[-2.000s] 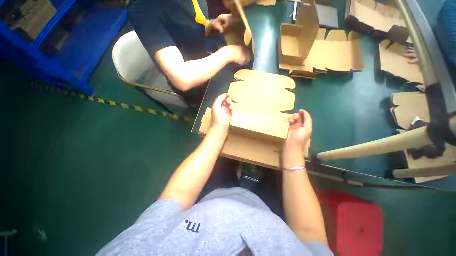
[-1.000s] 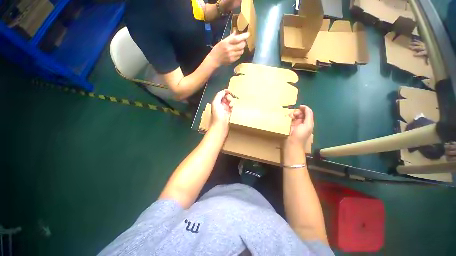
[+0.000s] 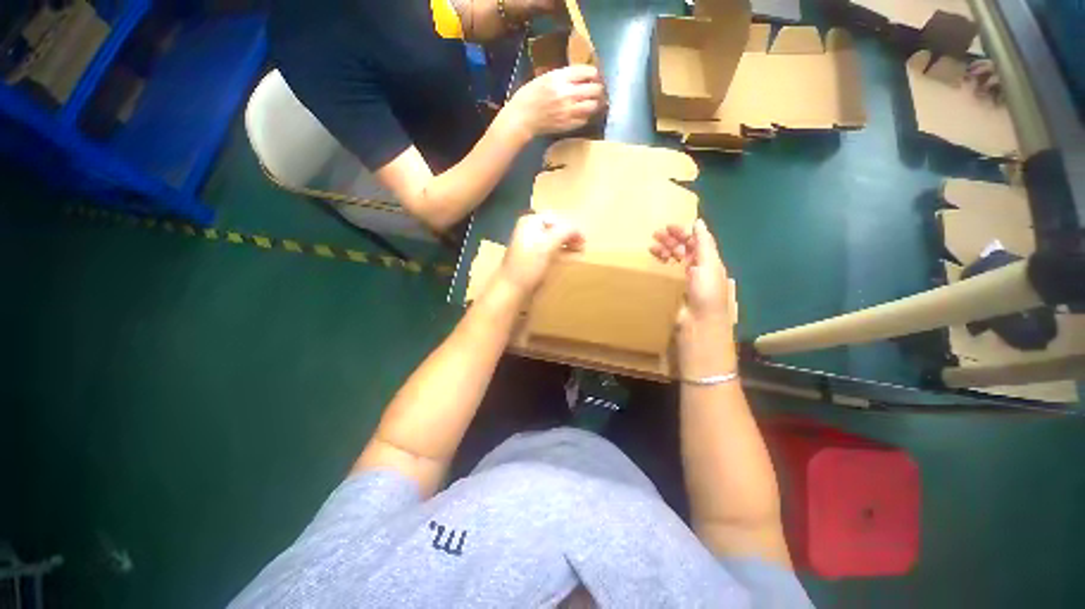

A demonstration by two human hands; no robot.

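Observation:
A brown part-folded box (image 3: pixel 607 307) lies at the table edge in front of me, its near wall standing and its lid panel (image 3: pixel 613 184) stretching away flat with rounded, notched corners. My left hand (image 3: pixel 535 248) grips the box's left side at the fold, fingers curled over the edge. My right hand (image 3: pixel 694 264) grips the right side, with fingers bent inward over the board. Another cardboard blank (image 3: pixel 485 271) shows under the box, sticking out at the left. The inside of the box under my fingers is partly hidden.
A person in black (image 3: pixel 357 89) sits at the left, holding cardboard. A part-folded box (image 3: pixel 761 77) stands on the green table (image 3: pixel 821 214) at the far side. Pale pipe rails (image 3: pixel 898 312) and neighbours' blanks (image 3: pixel 982 107) are at the right. A red stool (image 3: pixel 863 512) is below right.
The near wall of the box has turned up to face me, and the lid panel has shifted slightly. My hands have moved inward at the fold. The neighbour's arm has moved.

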